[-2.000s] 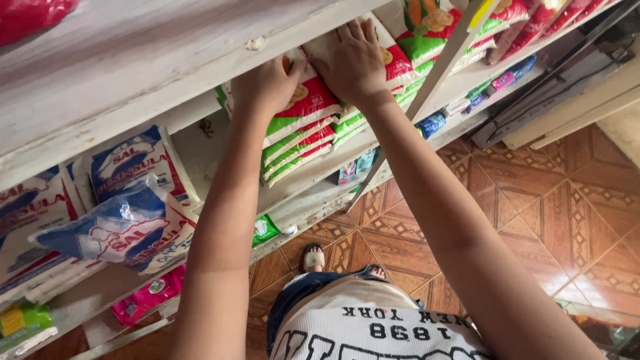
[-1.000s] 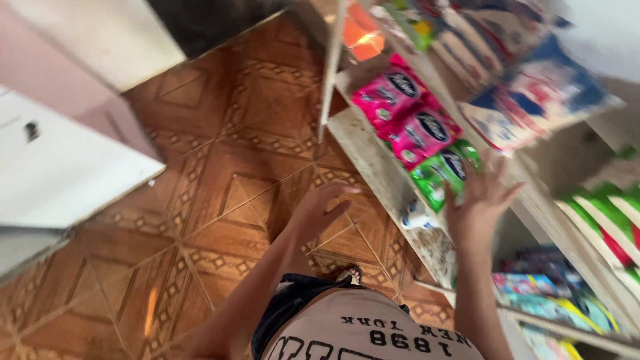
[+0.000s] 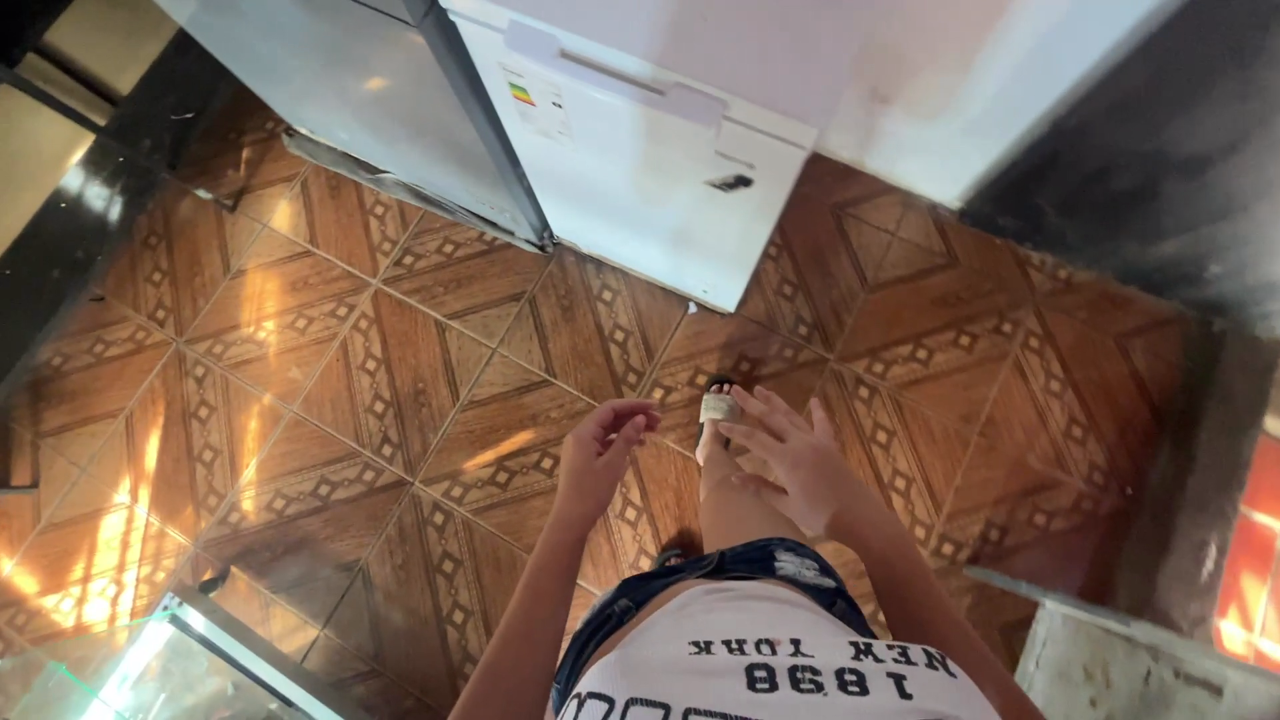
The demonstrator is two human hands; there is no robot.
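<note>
My left hand [image 3: 605, 455] hangs in front of my body over the tiled floor [image 3: 450, 390], its fingers loosely curled and nothing seen between them. To its right, my right hand [image 3: 795, 460] is spread above my leg, holding nothing. The two hands are apart. Beyond them is my foot in a sandal [image 3: 718, 407] with a pale strap. Below are denim shorts [image 3: 620, 605] and a white printed shirt [image 3: 770, 640].
A white chest freezer [image 3: 640, 150] and a grey appliance [image 3: 370, 110] stand ahead. At the lower left is a lit glass display case [image 3: 200, 650]. A worn pale surface [image 3: 1110, 660] lies at the lower right, and a dark panel [image 3: 1130, 160] at the upper right.
The view has turned away from the shelves of packaged goods to the floor and freezer. My hands, on the white and red bags two seconds ago, are now empty in front of my body.
</note>
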